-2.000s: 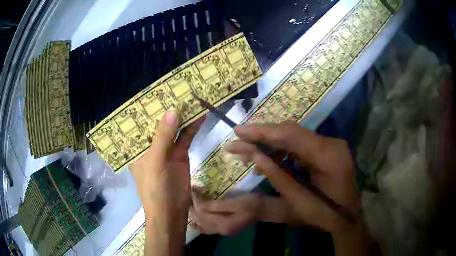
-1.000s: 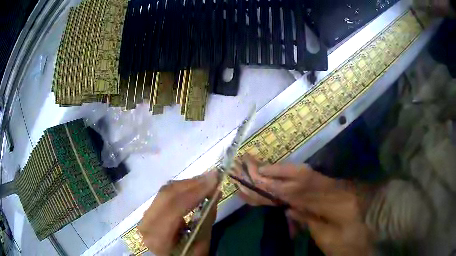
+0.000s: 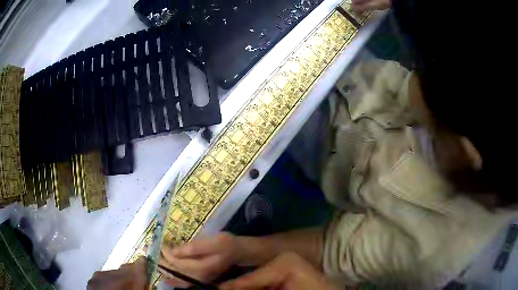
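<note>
My left hand (image 3: 119,276) is at the bottom left, cut off by the lower edge. It holds a PCB panel (image 3: 160,226) nearly edge-on, tilted upright over the line. My right hand (image 3: 278,276) is at the bottom, also partly cut off. It appears closed on a thin dark pointed tool (image 3: 184,276), whose tip is close to the held panel. Another person's hand (image 3: 204,255) lies between my hands, by the panel; fingers overlap there and contact is unclear. The row of yellow panels (image 3: 238,135) runs diagonally behind.
A black slotted rack (image 3: 116,93) with panels is at left, beside stacked yellow panels (image 3: 10,133). Green-faced panels (image 3: 17,260) and a clear bag (image 3: 54,235) are lower left. A black parts bin (image 3: 227,39) is at top. A person in beige (image 3: 375,187) leans in at right.
The view has shifted right. The held panel, first shown face-up, is turned edge-on and now sits lower left with my hands. More of the other person shows.
</note>
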